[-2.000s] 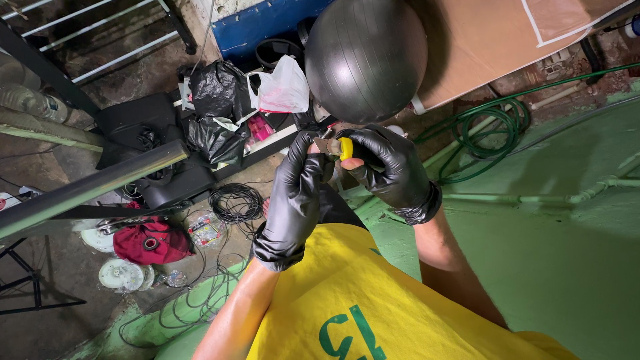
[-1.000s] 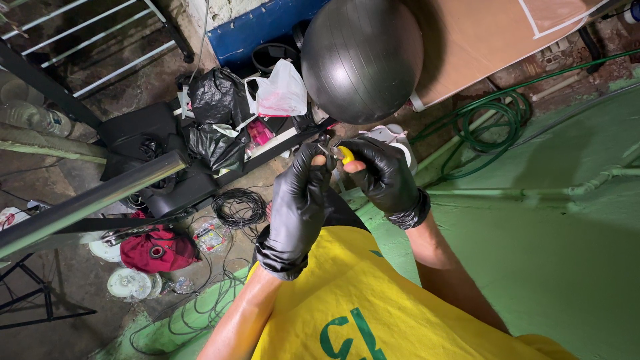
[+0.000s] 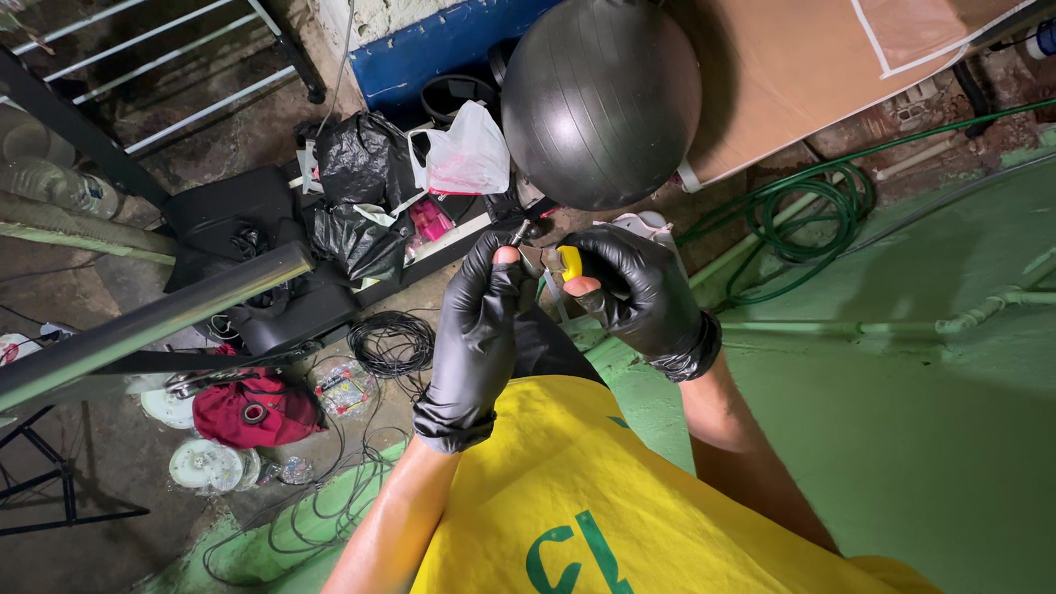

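My left hand [image 3: 478, 330], in a black glove whose thumb tip is bare, is closed on a small metal piece [image 3: 520, 233] that pokes up between thumb and fingers. My right hand [image 3: 643, 293], gloved the same way, grips the yellow handle [image 3: 570, 262] of a small hand tool. The tool's metal head [image 3: 540, 260] reaches left to my left fingertips and seems to touch the piece there. Whether the tool is pliers or a cutter, I cannot tell. Both hands are raised in front of a yellow shirt [image 3: 577, 495].
A black exercise ball [image 3: 602, 103] lies beyond my hands, beside plastic bags [image 3: 466, 153]. A coiled green hose [image 3: 813, 219] is at right. At left are a metal rail [image 3: 157, 322], a red bag [image 3: 256, 408] and a coiled black cable [image 3: 391, 343].
The yellow-handled tool has turned between my hands, and its metal head shows more plainly than two seconds ago. Both hands stay close together.
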